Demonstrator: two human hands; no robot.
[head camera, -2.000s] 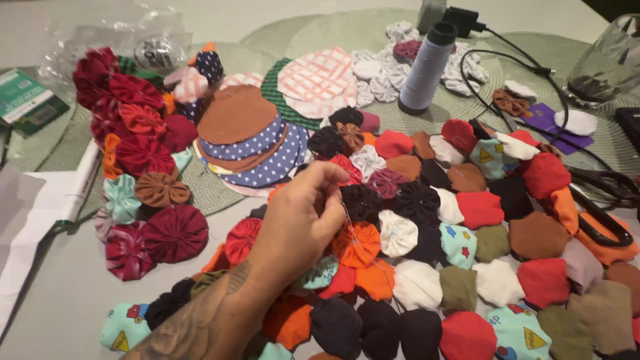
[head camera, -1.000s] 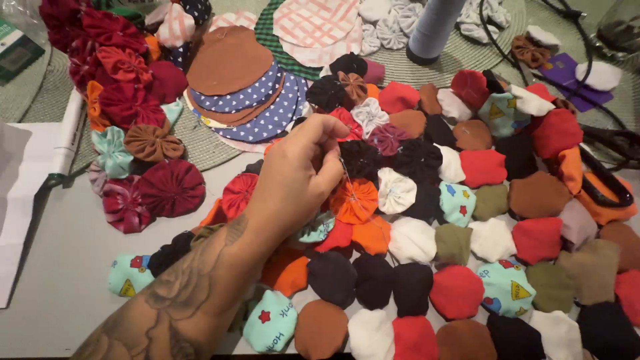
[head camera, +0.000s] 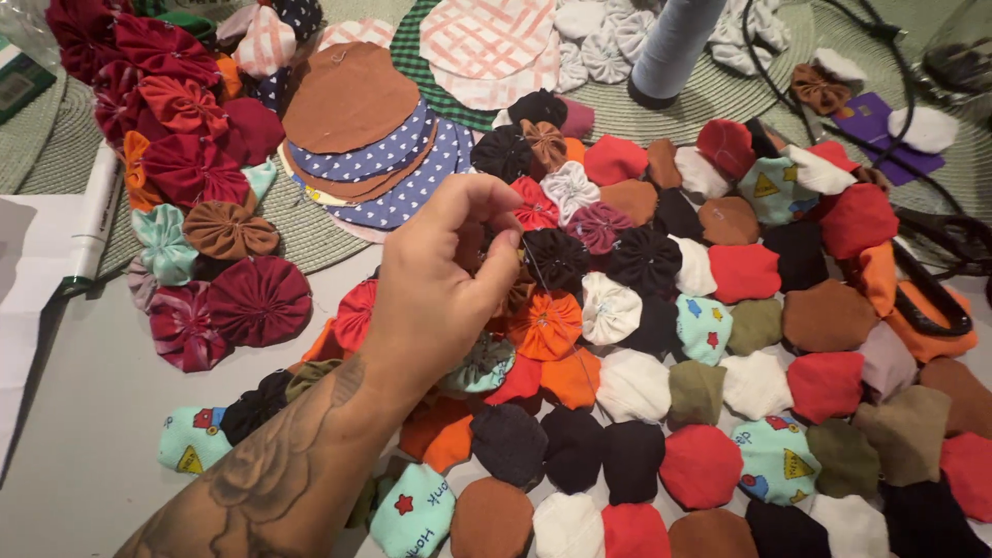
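Note:
My left hand (head camera: 457, 271) reaches in from the lower left, fingers curled and thumb toward the index finger. A thin dark thread (head camera: 535, 263) runs from its fingertips down to an orange fabric yo-yo (head camera: 545, 325); whether a needle is also held is hidden. Beneath the hand lies a patchwork of joined fabric yo-yos, with gathered sides up near the hand and smooth sides such as a white piece (head camera: 633, 385) to the right and front. A black yo-yo (head camera: 556, 260) and a white gathered yo-yo (head camera: 611, 308) lie beside the thread. My right hand is out of view.
Loose yo-yos (head camera: 260, 301) are heaped at left. Cut fabric circles (head camera: 353, 97) lie stacked on a woven placemat behind the hand. A thread cone (head camera: 674, 50) stands at the back. Black cables, a purple card (head camera: 883, 136) and orange-and-black scissors handles (head camera: 934, 310) are at right; a white marker (head camera: 97, 213) lies left.
The view has moved in closer to the patchwork. My left hand stays above the same orange and black yo-yos, with no plain change in its hold.

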